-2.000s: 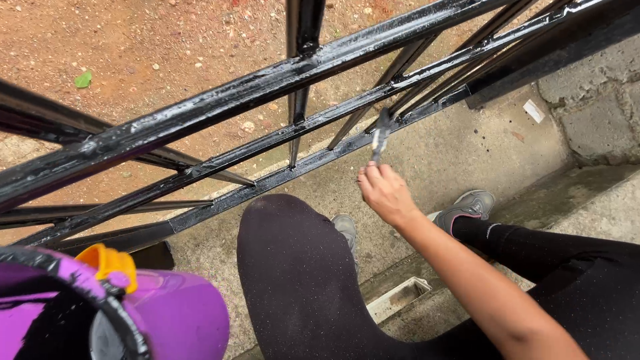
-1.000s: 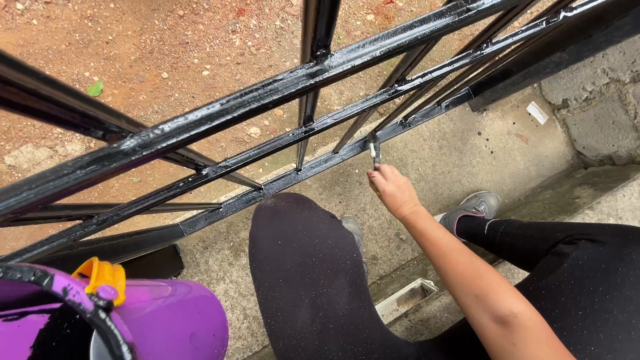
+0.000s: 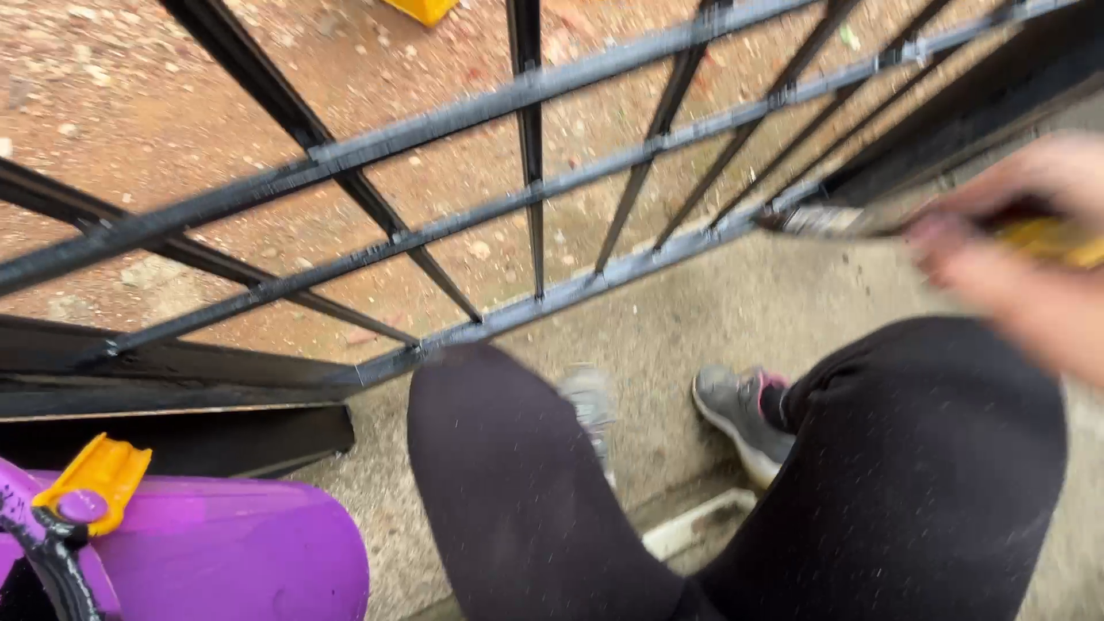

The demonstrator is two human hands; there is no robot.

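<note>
My right hand (image 3: 1000, 224), blurred at the right edge, is closed around the handle of a paintbrush (image 3: 819, 222). The brush points left, its dark bristles close to the lower rail of a black metal railing (image 3: 638, 267); whether they touch it I cannot tell. Slanting bars cross the railing's longer rails, which look partly glossy and partly greyish. A purple plastic container (image 3: 233, 543) with an orange clip (image 3: 108, 483) and black paint on its rim is at the lower left. My left hand is outside the view.
My knees in black leggings (image 3: 526, 492) and a grey shoe (image 3: 742, 423) are below the railing, over a concrete floor (image 3: 655, 345). A whitish channel-like piece (image 3: 699, 522) lies between my legs. Reddish, stony ground (image 3: 414, 198) and part of a yellow object (image 3: 423, 9) show beyond the bars.
My right hand, still holding the brush, has moved away to the right along the railing from its earlier place above my knee. The view has shifted as well.
</note>
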